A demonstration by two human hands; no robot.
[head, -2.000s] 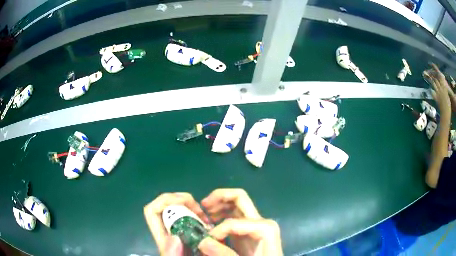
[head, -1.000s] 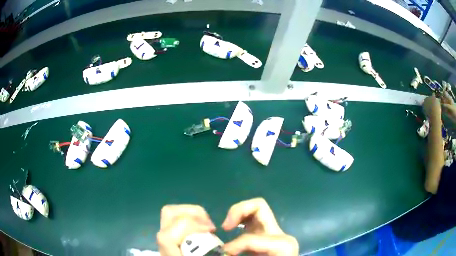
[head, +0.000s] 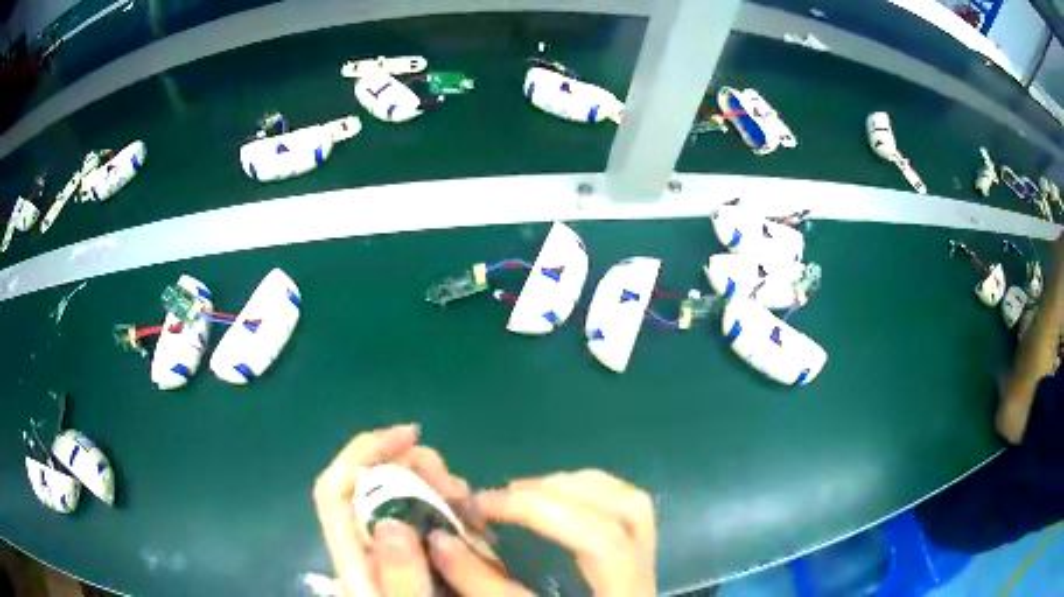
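My left hand (head: 368, 507) holds a white rounded housing (head: 385, 484) at the bottom centre, with its open side up. A dark green circuit board (head: 411, 513) shows inside its rim, partly under the left thumb. My right hand (head: 572, 525) has its fingertips at the housing's right side, over the board. Fingers hide the lower part of the housing. Whether the right fingertips pinch a small part cannot be told.
White housings with blue marks and wired boards lie on the near green strip (head: 490, 408): a left pair (head: 257, 327), a middle pair (head: 548, 280), a pile (head: 772, 341). Behind the pale rail (head: 467, 210) and post (head: 671, 105), more lie. A person's arm (head: 1033, 350) is at right.
The hands have come up and left, tilting the housing so its inside shows. Pieces on the far belt have shifted right. The other person's arm has moved partly out of view.
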